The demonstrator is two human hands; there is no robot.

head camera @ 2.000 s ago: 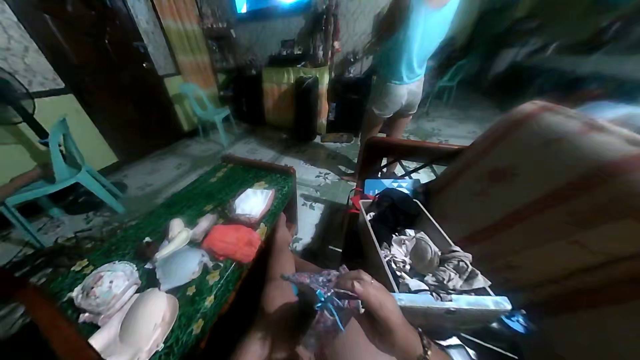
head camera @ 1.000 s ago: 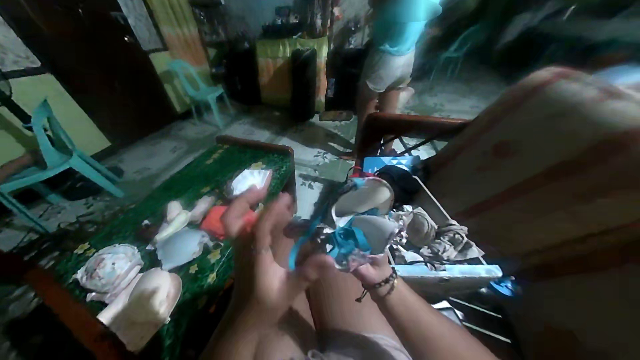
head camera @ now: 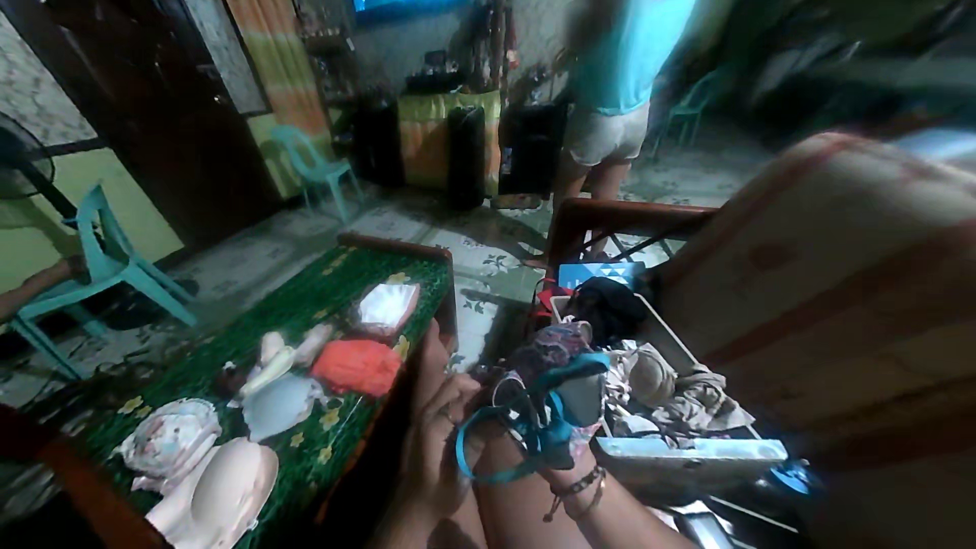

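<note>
A patterned bra with blue straps [head camera: 560, 381] is held up over my lap. My right hand [head camera: 568, 457], with a braided bracelet at the wrist, is under its cup and mostly hidden by it. Beside the straps at the left is my left hand [head camera: 450, 412], fingers bent; whether it grips a strap cannot be told. To the right, an open drawer [head camera: 690, 450] holds beige and black garments [head camera: 648, 374]. On the low table lie a beige bra [head camera: 229, 488], a floral bra [head camera: 171, 438], a pale blue cup [head camera: 278, 404], an orange cloth [head camera: 357, 367] and a white folded piece [head camera: 387, 306].
The green-covered table [head camera: 297, 297] stands at the left, a cushioned wooden seat [head camera: 823, 305] at the right. Farther off are plastic chairs [head camera: 320, 164], a fan [head camera: 23, 156] and a standing person in a turquoise top [head camera: 618, 61]. Another person's arm rests by the left chair.
The bra was low over my lap two seconds ago and is now raised and spread near the drawer. My left hand was up with fingers spread a second ago and is now lower beside the straps.
</note>
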